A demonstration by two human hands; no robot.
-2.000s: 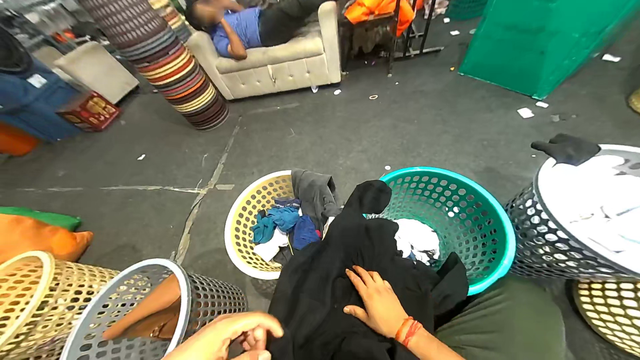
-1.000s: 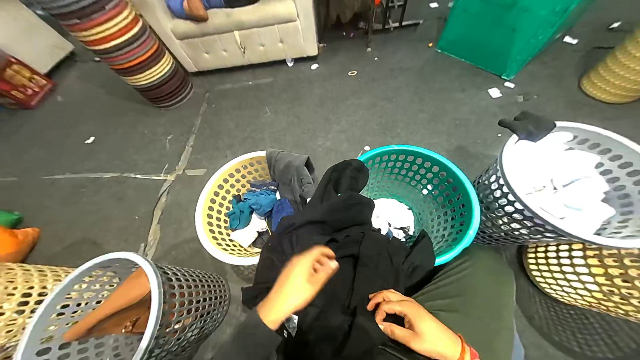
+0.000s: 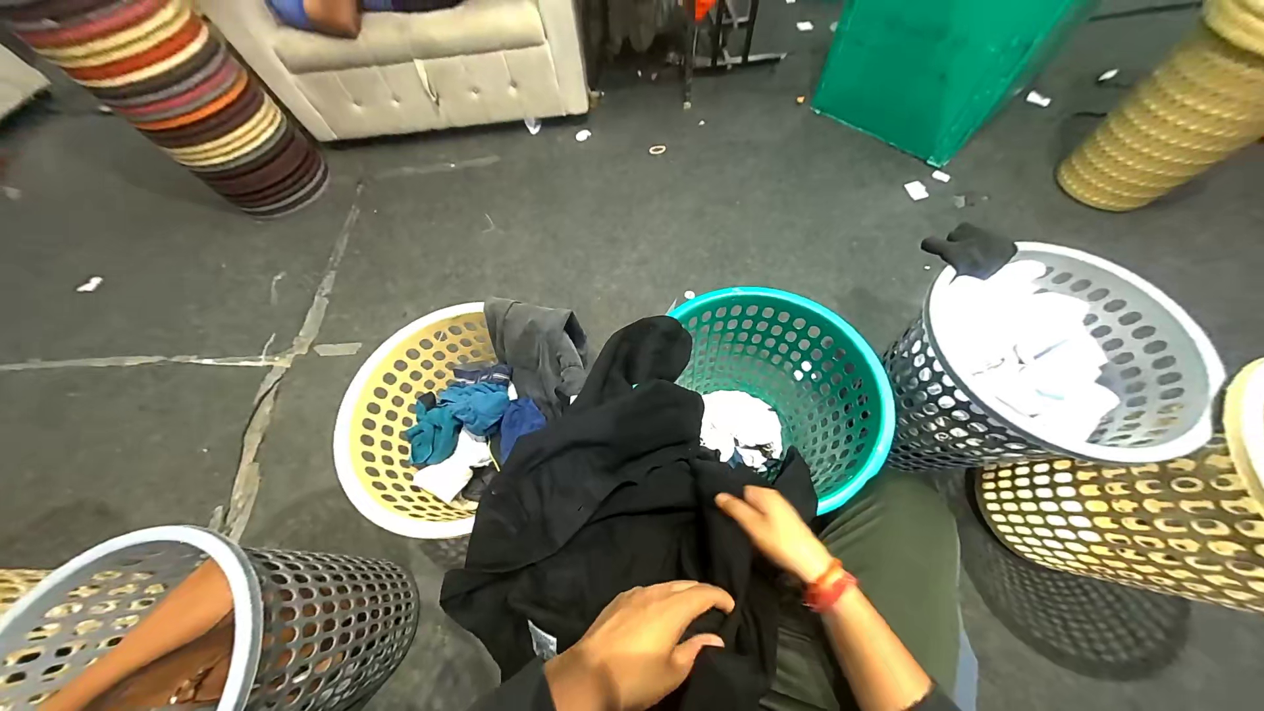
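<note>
A black garment [image 3: 612,484] lies bunched over my lap and spills across the rims of two baskets. My left hand [image 3: 647,637] rests on its lower part with thumb and fingers curved; whether it pinches cloth is unclear. My right hand [image 3: 775,538], with a red thread at the wrist, holds a fold on the right side. Beyond the cloth stand a yellow plastic basket [image 3: 380,395] with blue, white and dark cloths [image 3: 469,420], and a teal plastic basket [image 3: 839,395] with white cloth [image 3: 741,425]. A grey garment [image 3: 538,346] hangs over the yellow basket's rim.
At right, a grey basket [image 3: 1155,365] holds white cloths [image 3: 1027,355], a black cloth [image 3: 970,249] on its rim. A yellow basket [image 3: 1106,523] is below. Another person's arm [image 3: 178,612] shows through a grey basket [image 3: 331,602] at lower left. A sofa [image 3: 425,69] stands ahead.
My right hand has moved forward on the black garment since one second ago. My left hand, raised over the garment then, is now lower and nearer my right hand.
</note>
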